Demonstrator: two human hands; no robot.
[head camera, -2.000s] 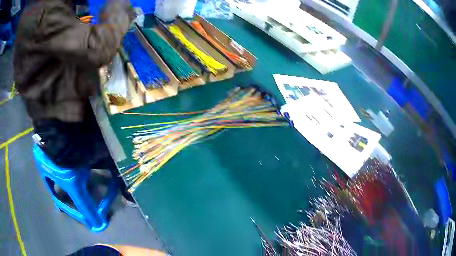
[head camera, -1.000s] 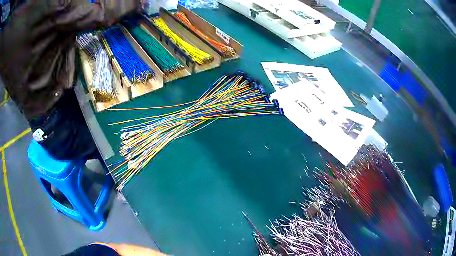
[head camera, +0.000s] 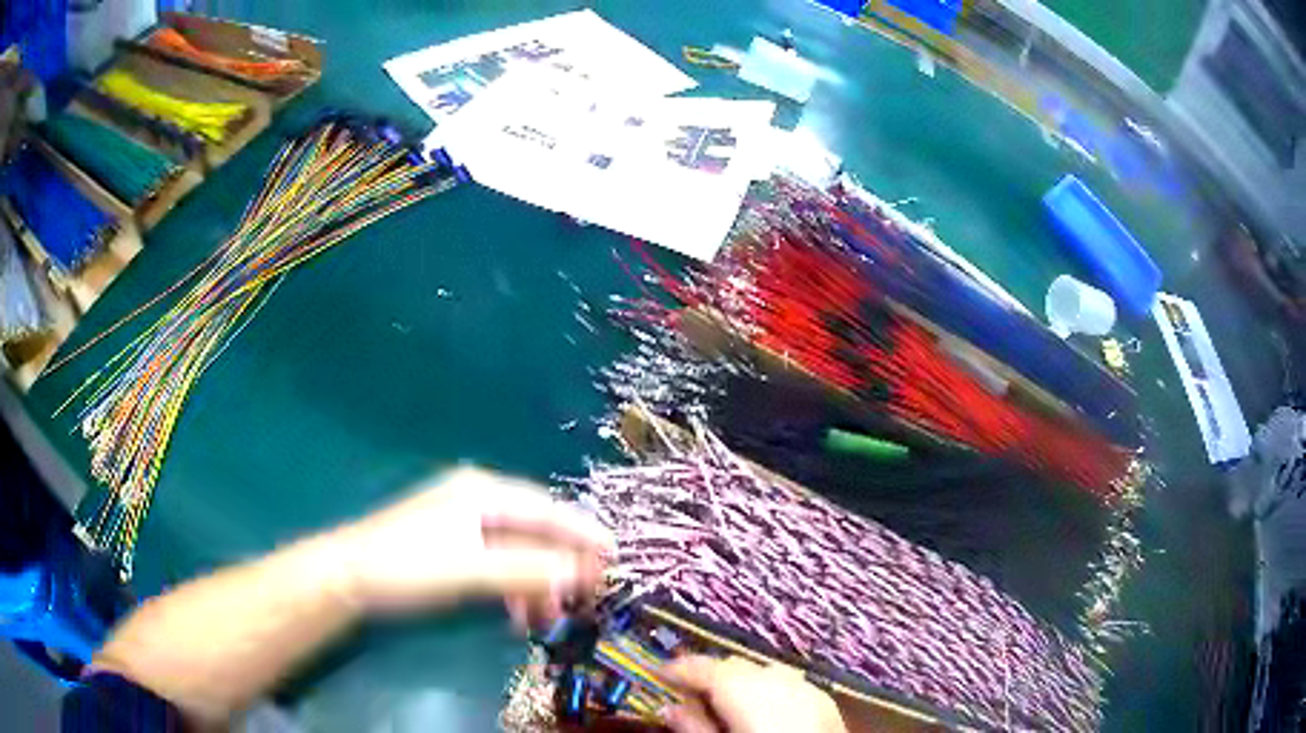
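Observation:
Part-built harnesses with dark blue housings and yellow and blue wires (head camera: 619, 662) lie in the nearest tray at the bottom centre. My left hand (head camera: 466, 551) is blurred and reaches in from the lower left, its fingertips bent down at the housings; whether they grip one is unclear. My right hand (head camera: 759, 697) is cut off by the bottom edge, its fingertips against the wires to the right of the housings; its grip is unclear too. Pink-and-white wires (head camera: 831, 573) lie just beyond the hands.
Beyond lie black wires (head camera: 938, 501) with a green piece (head camera: 867, 445), red wires (head camera: 859, 337) and dark blue wires (head camera: 988, 322). A harness bundle (head camera: 244, 279) lies left, beside instruction sheets (head camera: 609, 143). Boxes of sorted wires (head camera: 122, 151) stand far left; a plastic cup (head camera: 1080, 307) stands right.
The view has swung right and down, so the harness bundle and sheets sit further left. Both hands have come into view at the nearest tray. The other person's torso has left the picture.

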